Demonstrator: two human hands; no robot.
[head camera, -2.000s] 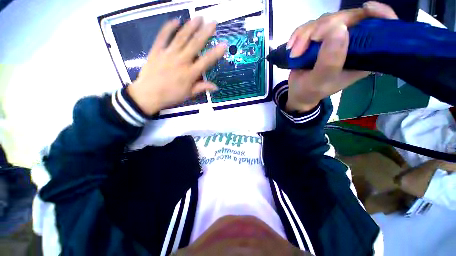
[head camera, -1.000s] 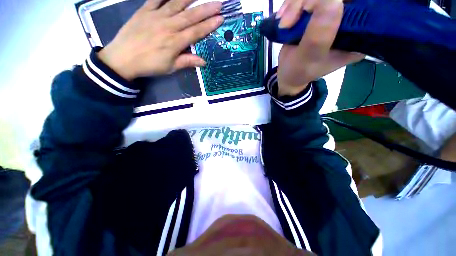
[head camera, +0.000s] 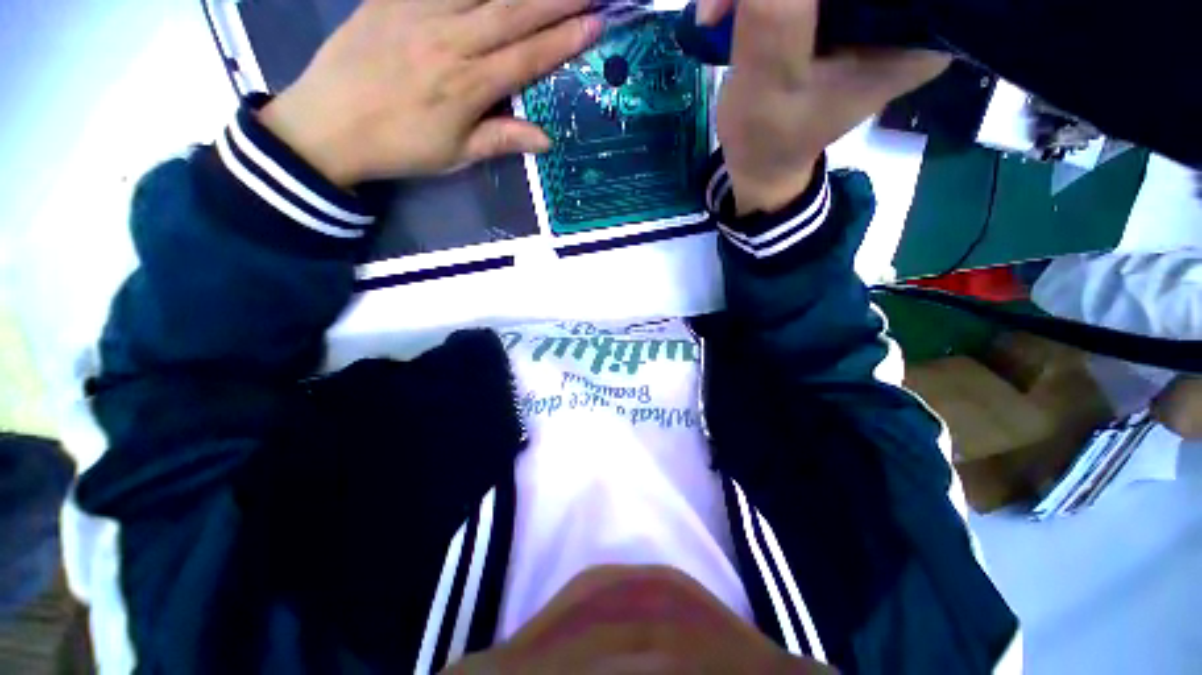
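The device housing (head camera: 534, 253), a white-edged two-panel frame, lies at the top of the view, its far edge cut off. The green circuit board (head camera: 620, 172) with a dark round spot sits in its right half, a dark panel (head camera: 442, 211) in its left half. My left hand (head camera: 429, 92) lies spread over the left half, fingertips at the board's upper left. My right hand (head camera: 778, 106) grips the blue-and-black electric screwdriver (head camera: 709, 36), its nose over the board's upper right. The nose tip is not clearly visible, nor is any screw.
A black cable (head camera: 1055, 336) runs off to the right. A green surface (head camera: 1022, 218) with a thin black cord lies right of my right hand, with shiny bits (head camera: 1061, 136) at its far side. Another person's sleeve (head camera: 1120, 297) is at the right, near brown cartons (head camera: 1008, 409).
The view has shifted so the housing sits higher and is more cut off. My left hand has moved from mid-device to its upper part. The screwdriver nose has moved from the right edge onto the board's upper right.
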